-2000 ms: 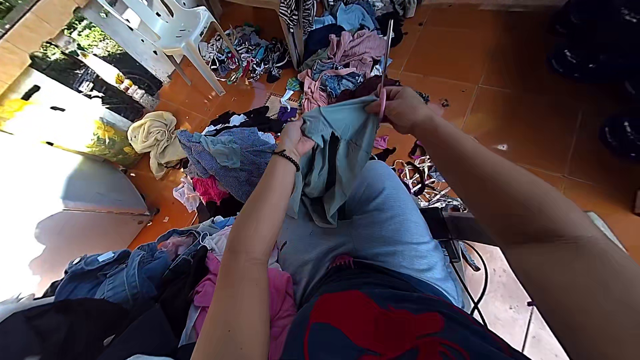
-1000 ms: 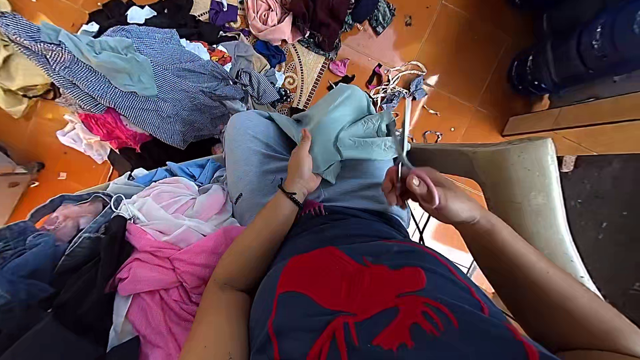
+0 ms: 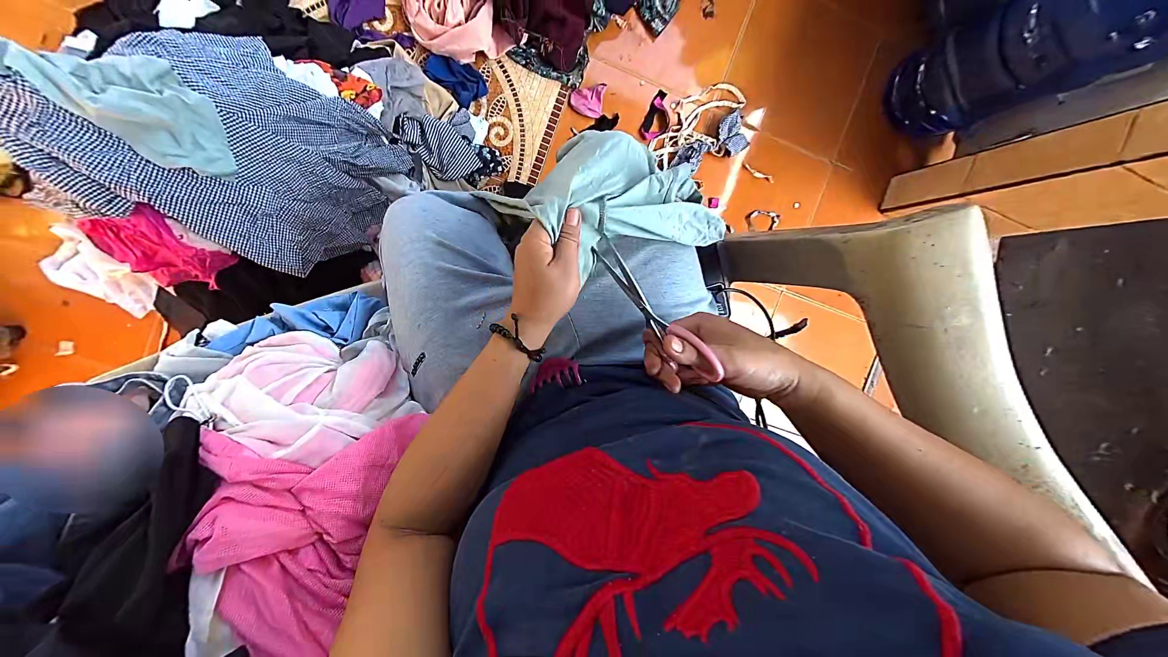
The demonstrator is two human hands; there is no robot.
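Over my lap, my left hand (image 3: 547, 278) pinches a pale green cloth garment (image 3: 630, 187), thumb on top and a black bracelet at the wrist. The garment lies bunched over the knees of my grey-blue trousers (image 3: 447, 283). My right hand (image 3: 721, 354) has its fingers in the pink-handled scissors (image 3: 634, 290), whose blades point up and left. The blade tips meet the lower edge of the garment beside my left fingers; whether they are cutting the cloth cannot be told.
Pink and white clothes (image 3: 292, 511) are heaped at my left. A checked cloth (image 3: 265, 137) with other garments lies beyond. Fabric strips (image 3: 698, 128) are on the tiled floor ahead. A plastic chair's armrest (image 3: 922, 265) is at my right, dark blue water jugs (image 3: 1004, 64) behind it.
The scissors have swung from pointing upward to pointing left, with their tips now at the garment. The view has shifted strongly downward since two seconds ago.
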